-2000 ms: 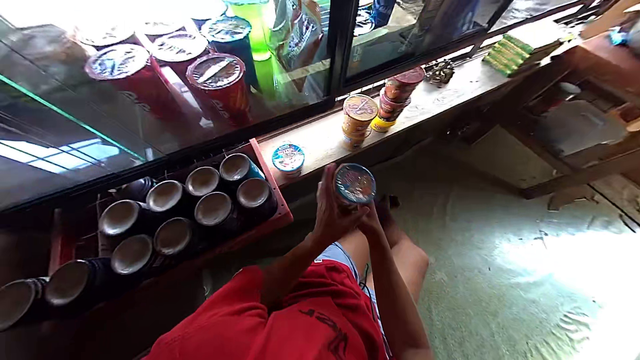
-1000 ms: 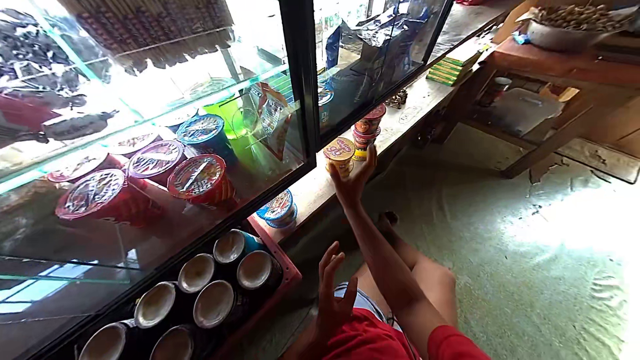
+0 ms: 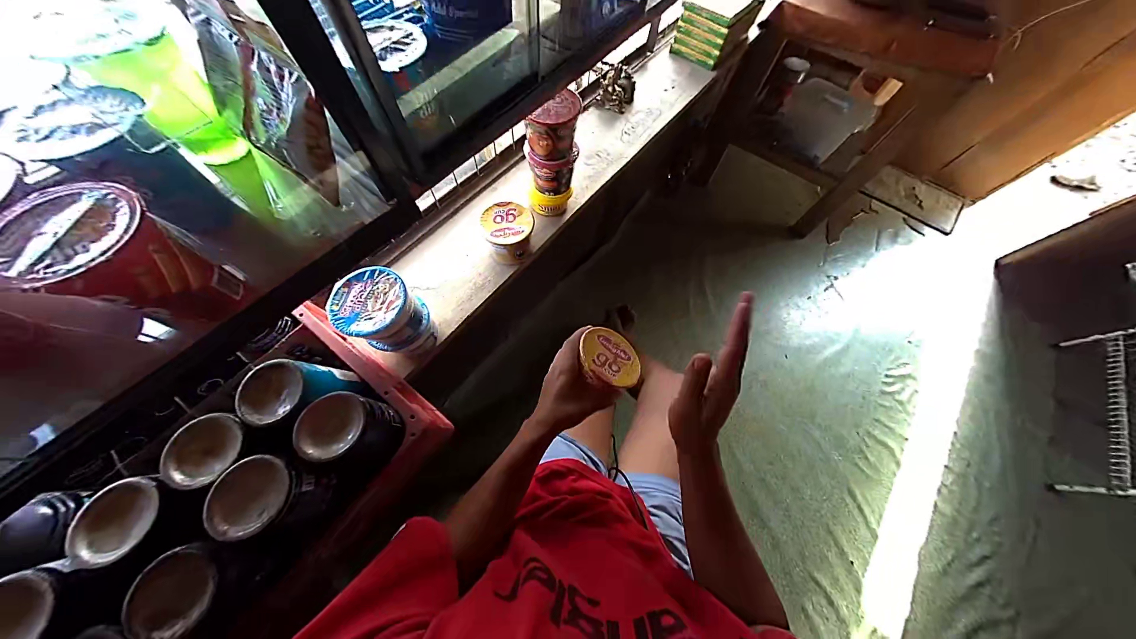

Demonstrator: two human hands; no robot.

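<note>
My left hand grips a small cup with a yellow lid above my lap. To its right, my right hand is raised with nothing in it, its fingers apart from the thumb. On the wooden ledge, a blue-lidded cup sits stacked on another blue cup. Farther along stands a yellow-lidded cup, beside a stack of dark red-lidded cups on a yellow container.
A red crate holds several dark cylindrical containers at the lower left. Behind the ledge is a glass case with lidded cups. Green boxes lie at the ledge's far end, near a wooden table.
The blue cup my hands held two seconds ago is out of them; two blue cups now stand stacked on the ledge. A yellow-lidded cup is now in my left hand, and my right hand has drawn back from the ledge.
</note>
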